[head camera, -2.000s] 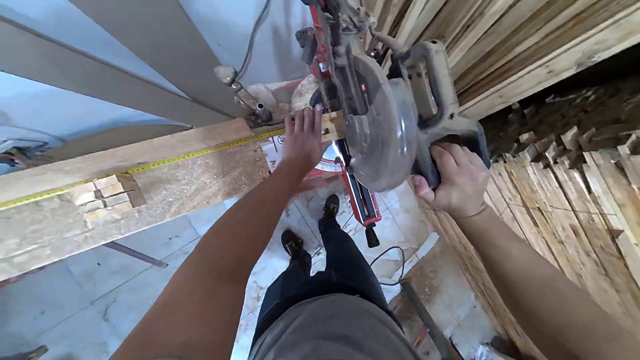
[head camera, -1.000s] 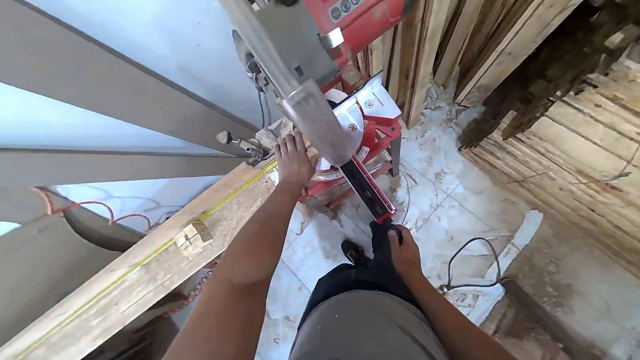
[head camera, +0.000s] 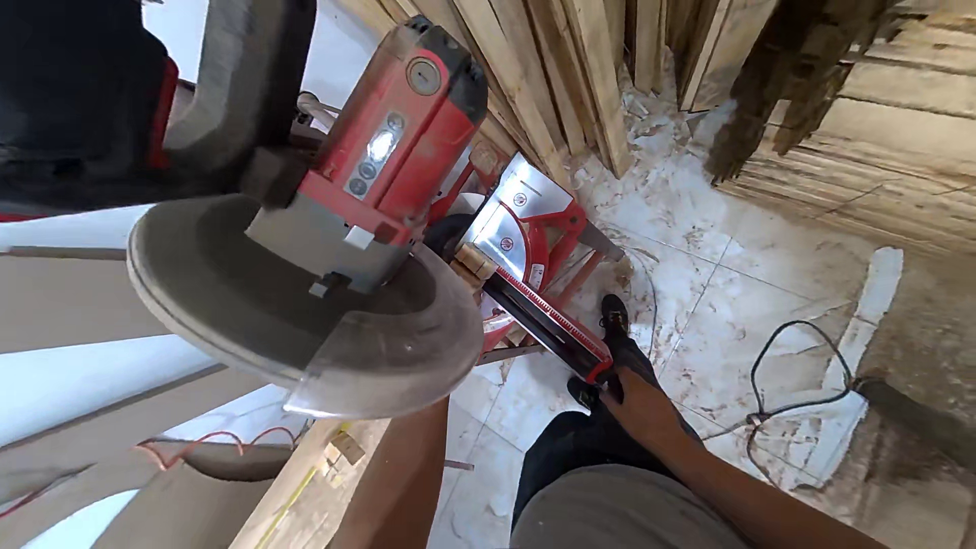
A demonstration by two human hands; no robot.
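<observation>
A red and grey miter saw (head camera: 396, 145) fills the upper left, its clear blade guard (head camera: 396, 358) spread over the work area. Below the saw head lies its table with a slotted black and red miter arm (head camera: 545, 320). My right hand (head camera: 637, 404) is at the outer end of that arm, around the dark knob or handle there. My left forearm reaches up under the guard, which hides my left hand. A small wood block (head camera: 474, 263) rests at the inner end of the miter arm. Small wood blocks (head camera: 343, 454) sit on a long board (head camera: 305, 488) beside a yellow tape measure (head camera: 286, 507).
Long timber boards (head camera: 534, 69) lean at the top. Stacked lumber (head camera: 907, 145) stands at the right. A black cable (head camera: 801, 324) loops over the dusty tiled floor, near a pale strip (head camera: 862, 343). A red coiled hose (head camera: 221, 436) hangs at the lower left.
My right hand has gone from the saw's upper handle down to the end of the miter arm. The saw head has swung across the view, and my left hand has become hidden. The view has turned strongly.
</observation>
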